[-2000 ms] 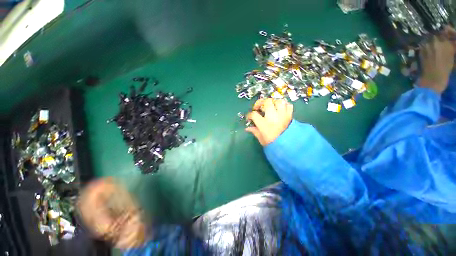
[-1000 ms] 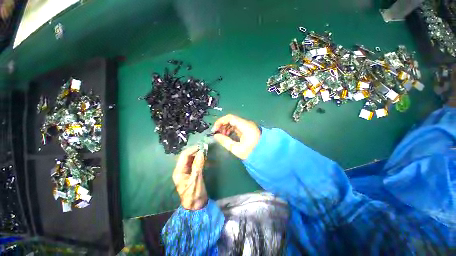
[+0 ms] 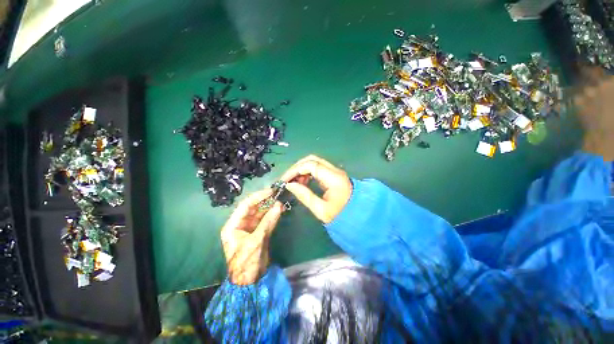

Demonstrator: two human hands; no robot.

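My left hand (image 3: 248, 236) and my right hand (image 3: 319, 186) meet low in the middle, just below the heap of black plastic parts (image 3: 232, 144). Their fingertips hold a small circuit board assembly (image 3: 274, 198), green and silver, between them. Fingers hide part of it, and I cannot tell whether a black part is on it. The loose heap of circuit boards (image 3: 437, 94), with white tabs and orange edges, lies to the right. More board assemblies (image 3: 91, 175) lie in the black divided tray (image 3: 54, 295) at left.
A green round piece (image 3: 536, 132) lies at the board heap's right edge. A neighbour's blue sleeve (image 3: 562, 208) and blurred hand (image 3: 601, 111) are at right. Another tray of silvery parts (image 3: 584, 33) is top right. A pale sheet (image 3: 50, 20) is top left.
Two seconds ago my right hand was at the board heap and my left hand was by the left tray. Both have come together at the centre; since one second ago they have barely shifted.
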